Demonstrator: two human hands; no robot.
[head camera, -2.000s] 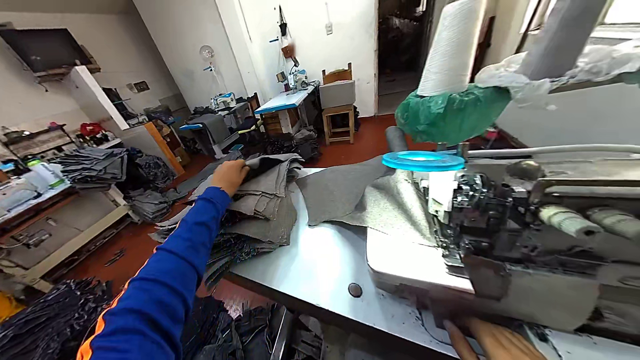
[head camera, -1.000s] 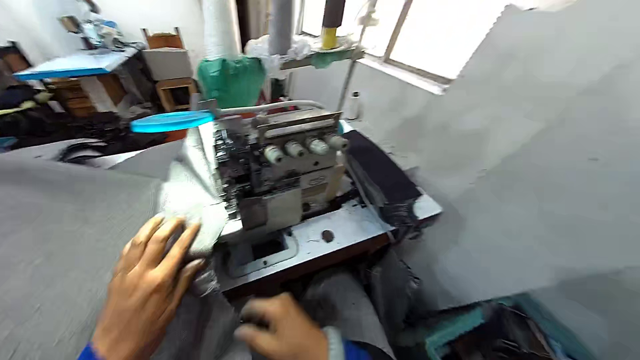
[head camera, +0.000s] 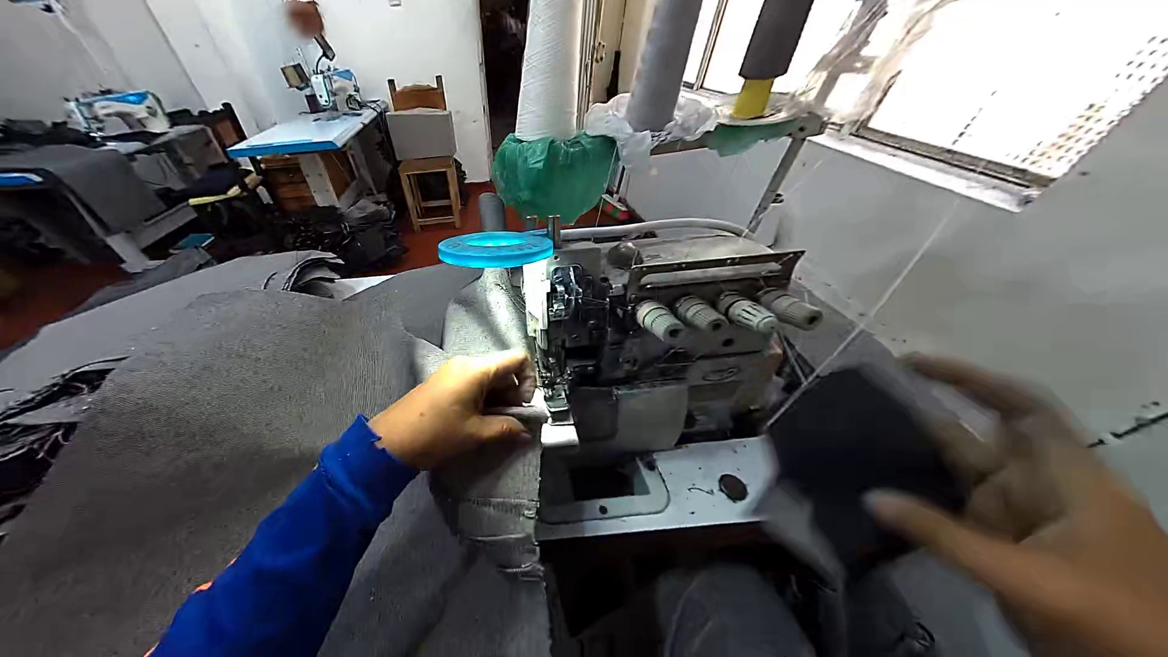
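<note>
An overlock sewing machine (head camera: 675, 338) stands in the middle, with a lit blue ring (head camera: 495, 249) at its upper left. My left hand (head camera: 461, 406) pinches the edge of grey fabric (head camera: 274, 383) just left of the presser foot (head camera: 555, 401). This fabric spreads over the left of the table and hangs down its front. On the right, my blurred right hand (head camera: 1031, 493) holds a dark fabric piece (head camera: 858, 456) beside the machine. A pale thread runs down to about this piece.
Thread cones (head camera: 549, 73) rise behind the machine, one with green plastic (head camera: 554, 173) around its base. The white metal table plate (head camera: 703, 479) lies in front. A wall and window (head camera: 1004, 91) are at the right. Another sewing table (head camera: 306, 135) and a wooden chair (head camera: 429, 169) stand farther back.
Since one second ago, my right hand has moved from in front of the table to the right of the machine and now holds dark fabric. My left hand remains on the grey fabric. The view has shifted.
</note>
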